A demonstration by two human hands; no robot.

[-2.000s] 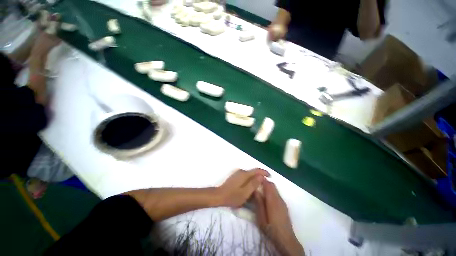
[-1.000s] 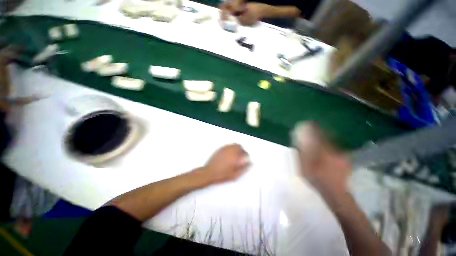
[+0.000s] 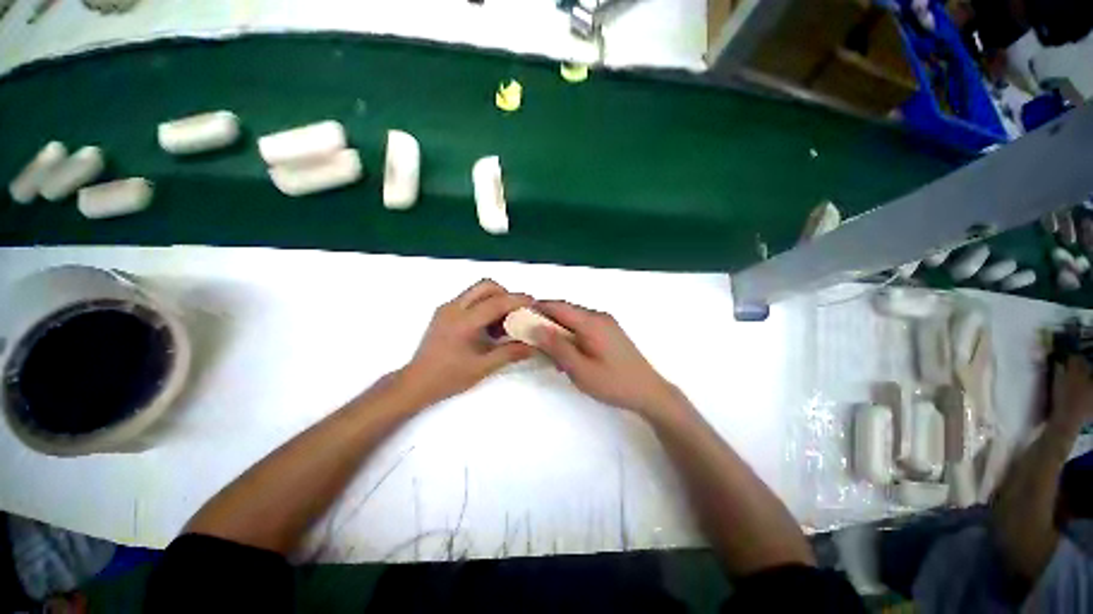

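Note:
An off-white oblong plastic housing unit (image 3: 527, 325) is held between both hands above the white bench, its pale end showing. My left hand (image 3: 470, 336) grips it from the left side. My right hand (image 3: 593, 350) grips it from the right, fingers over its top. The fingers hide much of the unit. On the green conveyor belt (image 3: 635, 180) beyond the hands lie several similar units, the nearest one (image 3: 490, 194) standing lengthwise away from me.
A round white desk fan (image 3: 168, 360) with a dark grille is at the left. A grey frame post (image 3: 935, 222) crosses at right. A clear plastic bag (image 3: 827, 462) with heaped units lies at right, beside another person's arm (image 3: 1031, 480). A blue bin (image 3: 959, 90) is upper right.
My right hand has come back from the belt's edge to my left hand, and both now hold a unit. The view has turned right, showing the bag of units more fully.

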